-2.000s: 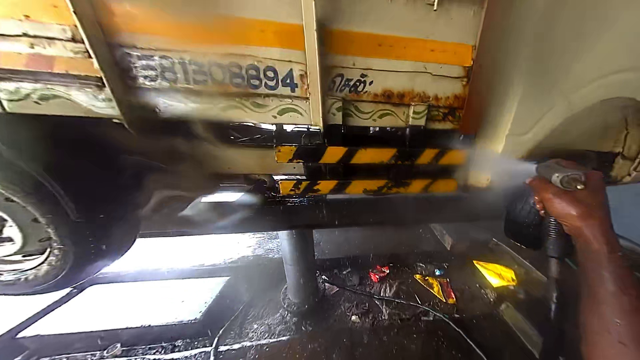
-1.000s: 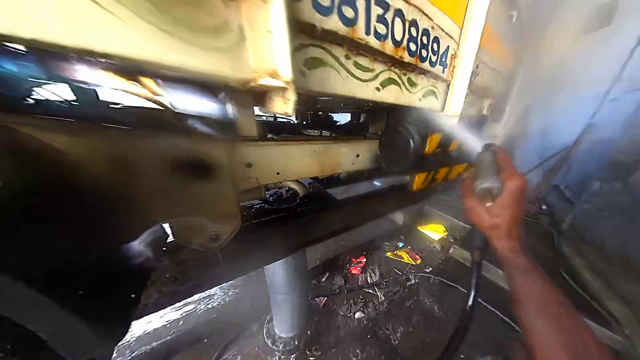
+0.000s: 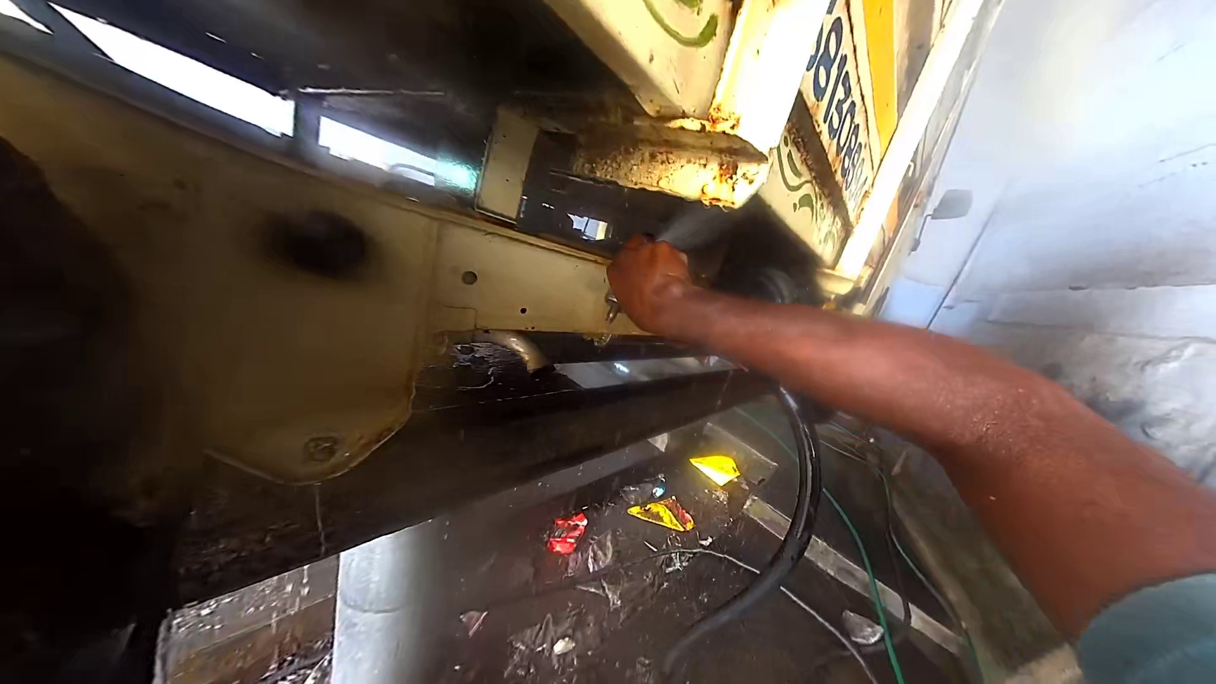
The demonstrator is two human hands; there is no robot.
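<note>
My right hand [image 3: 651,280] is closed around a spray gun, most of which the fingers hide. It is beside the cream chassis rail [image 3: 532,280] under a raised truck. A fine water spray [image 3: 698,223] leaves the gun toward the rusty crossmember [image 3: 674,166] beneath the truck's cargo body. A black hose [image 3: 807,475] hangs below my forearm and curves down to the wet floor. Painted body panels [image 3: 836,104], bearing writing, rise at the upper right. My left hand is out of view.
A grey lift column [image 3: 375,598] stands under the truck. Red [image 3: 567,534] and yellow wrappers [image 3: 714,468] lie on the wet, dirty floor. A green hose [image 3: 860,532] and a thin cable run along the floor at right. A pale wall [image 3: 1102,228] borders the right side.
My right hand has moved from beside the striped bars to the chassis rail, with the spray gun in it. The view has swung strongly and come closer under the truck.
</note>
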